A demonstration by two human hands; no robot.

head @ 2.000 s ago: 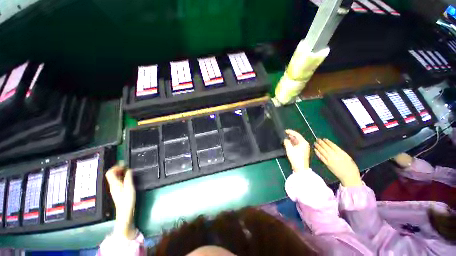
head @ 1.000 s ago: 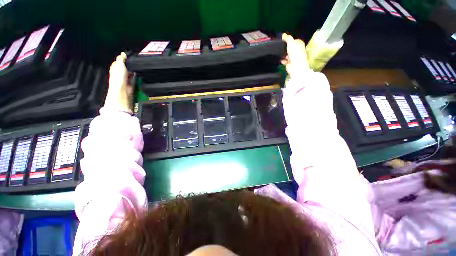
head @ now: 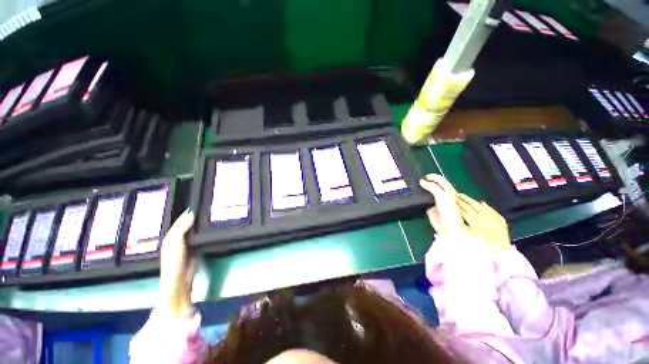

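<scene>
A black phone tray (head: 313, 217) with four lit smartphones (head: 332, 174) lies at the centre, over the tray that held dark-screened phones. Each phone shows a white screen with red near its lower end. My left hand (head: 176, 254) grips the tray's left end. My right hand (head: 442, 201) grips its right end, fingertips at the corner. The tray underneath is almost fully hidden.
An empty-slotted tray (head: 240, 121) lies behind. A tray of lit phones (head: 89, 264) is at left, stacked trays (head: 67, 153) behind it. A wrapped post (head: 435, 96) stands right of centre, another lit tray (head: 563, 193) beyond. Another person's hand (head: 487, 222) is beside my right hand.
My hands have brought the tray with four lit phones from the back towards me, onto the tray of dark phones. The empty-slotted tray behind is now exposed.
</scene>
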